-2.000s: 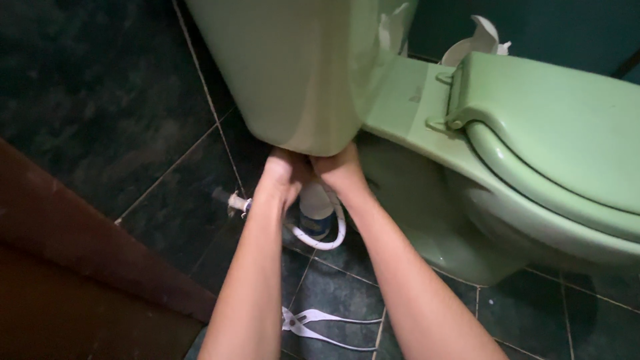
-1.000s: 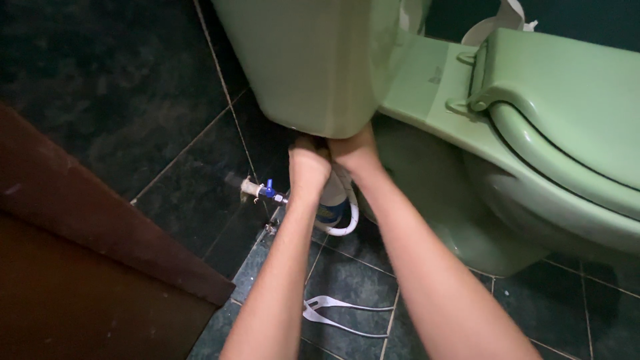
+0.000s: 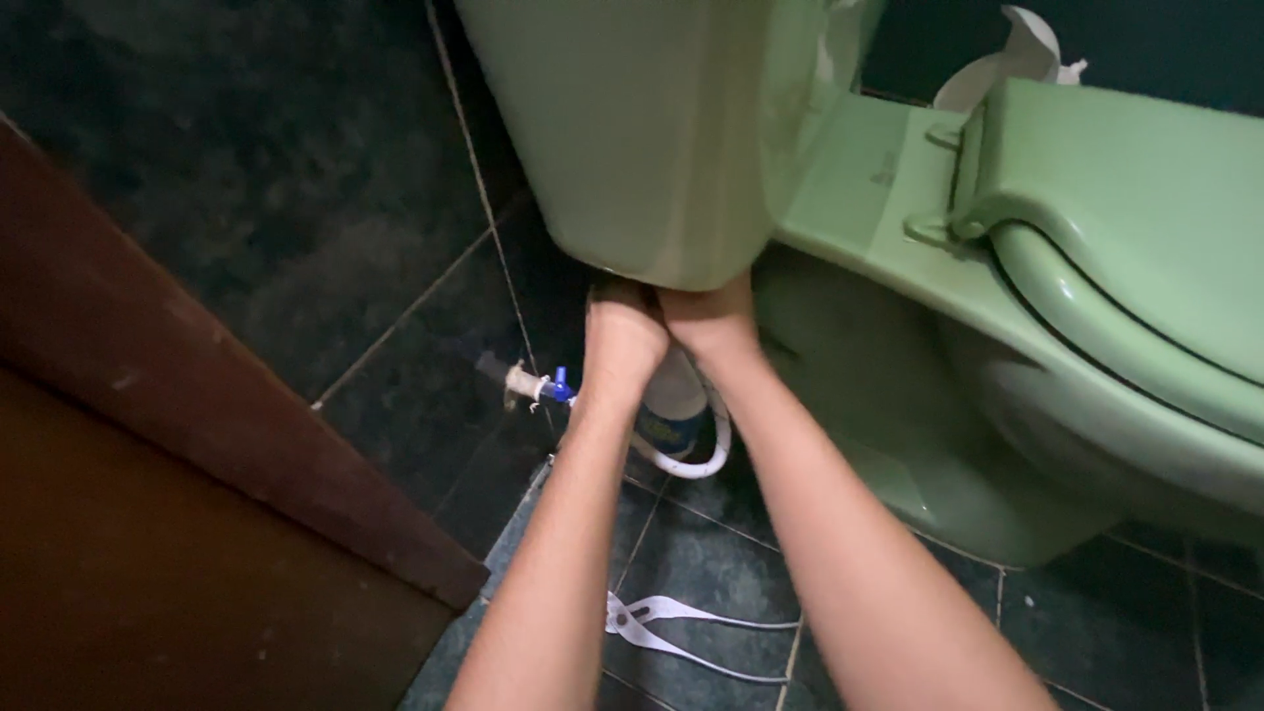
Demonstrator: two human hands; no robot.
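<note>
Both my hands reach up under the bottom of a green toilet tank [image 3: 652, 148], which hides the fingers. My left hand [image 3: 624, 321] and my right hand [image 3: 713, 311] are side by side; what they touch cannot be seen. A white flexible hose [image 3: 703, 466] loops down below them, around a white bottle [image 3: 675, 390] with a blue label. Left of my left wrist, a shutoff valve with a blue handle [image 3: 561, 383] comes out of the wall. Slip-joint pliers [image 3: 642, 624] lie on the floor between my forearms, their handles spread.
The green toilet bowl with its closed lid [image 3: 1136, 188] stands at the right. Dark tiled wall [image 3: 296, 197] rises at the left, with a brown wooden door or panel [image 3: 197, 513] in front of it. White crumpled material [image 3: 1007, 64] shows behind the lid.
The hands stay under the tank throughout, shifting only slightly. The blue valve handle, hidden two seconds ago, shows from one second ago on.
</note>
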